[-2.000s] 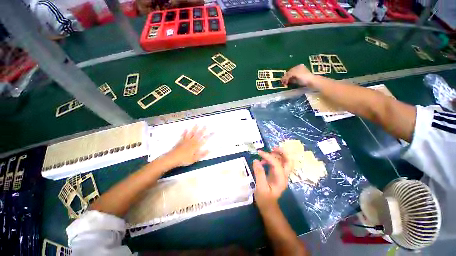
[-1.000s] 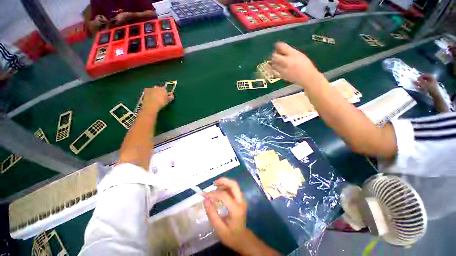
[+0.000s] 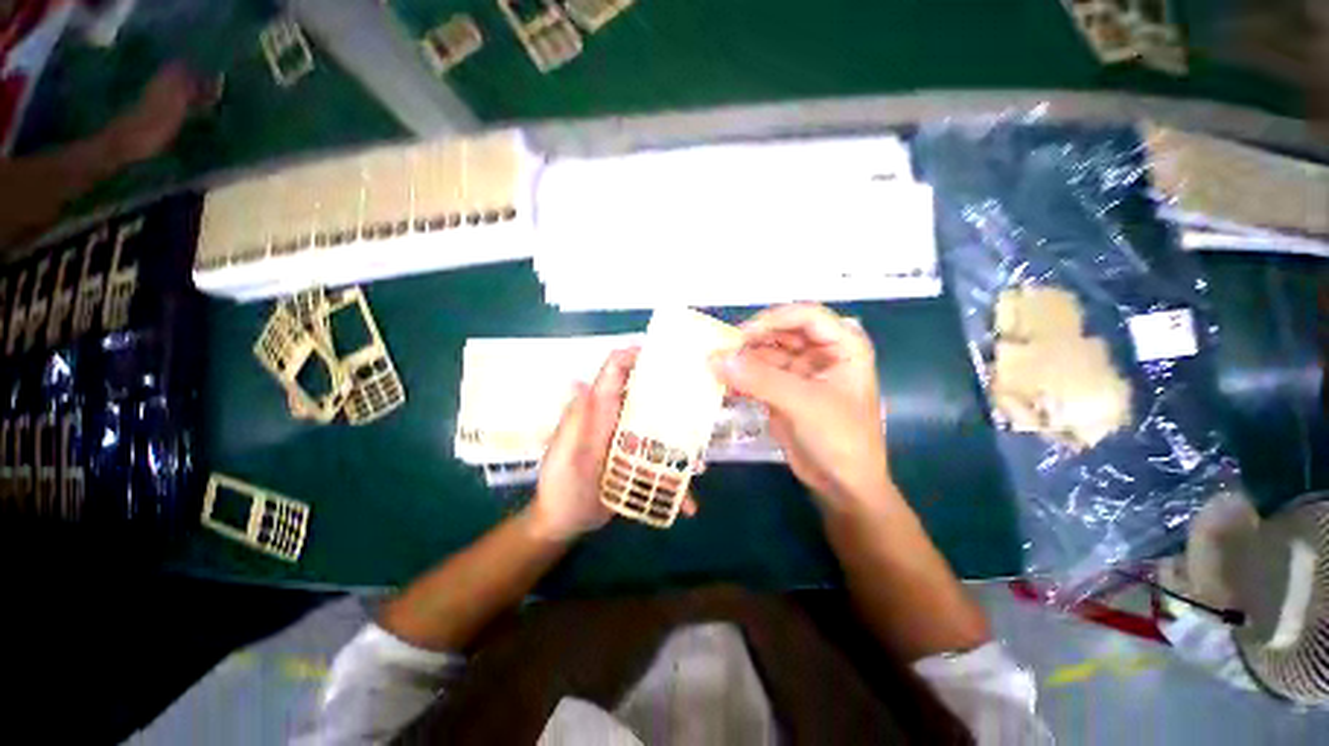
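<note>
My left hand (image 3: 577, 464) holds a gold-beige phone front housing (image 3: 644, 485), tilted, keypad holes toward me. A pale adhesive piece (image 3: 673, 373) covers its screen window. My right hand (image 3: 816, 382) pinches the piece's upper right edge with thumb and forefinger. Behind both hands lies the white adhesive sheet (image 3: 503, 397), partly hidden. Loose housings (image 3: 365, 354) overlap at the left, and a single housing (image 3: 257, 516) lies nearer me.
A fresh sheet stack (image 3: 350, 204) is at back left, used liner sheets (image 3: 736, 226) at back centre. A clear plastic bag (image 3: 1086, 503) holds peeled papers (image 3: 1052, 367). A black blister tray (image 3: 91, 364) is far left, a fan (image 3: 1290, 598) at right. Another person's hand (image 3: 161, 110) reaches over the belt.
My left hand has come back from the belt and now holds a housing with the pale piece on it. My right hand has met it. The view has turned down toward the bench.
</note>
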